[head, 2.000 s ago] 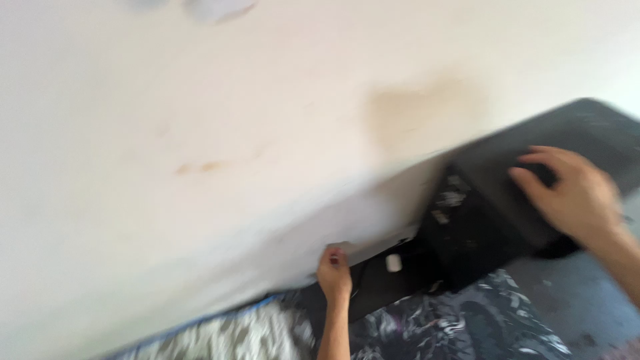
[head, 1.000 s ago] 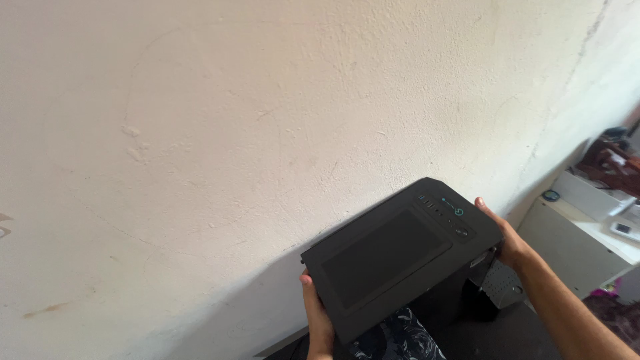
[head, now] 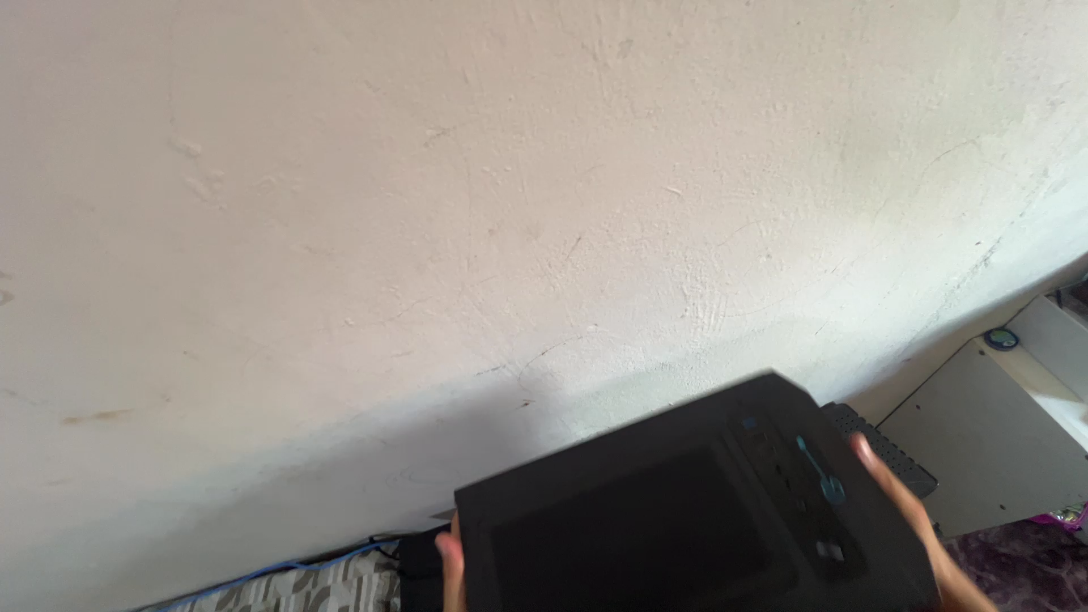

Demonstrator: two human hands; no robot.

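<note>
A black desktop computer case (head: 629,527), its panel of ports and buttons near the right end, fills the lower middle of the head view. My left hand (head: 451,557) grips its left edge, with the thumb showing. My right hand (head: 892,489) holds the opposite edge, close to the port panel. Most fingers of both hands are hidden behind the case. The case is tilted and lies close in front of the painted wall (head: 510,212).
A blue cable (head: 289,564) runs along the wall's foot beside a patterned cloth (head: 323,586). Behind my right hand are a black perforated object (head: 884,450) and a pale cabinet (head: 986,433) with a small round container (head: 1001,338) on top.
Two seconds ago my hands were apart, the right one over the case; one second ago both held it. It now sits lower in view, still between both hands.
</note>
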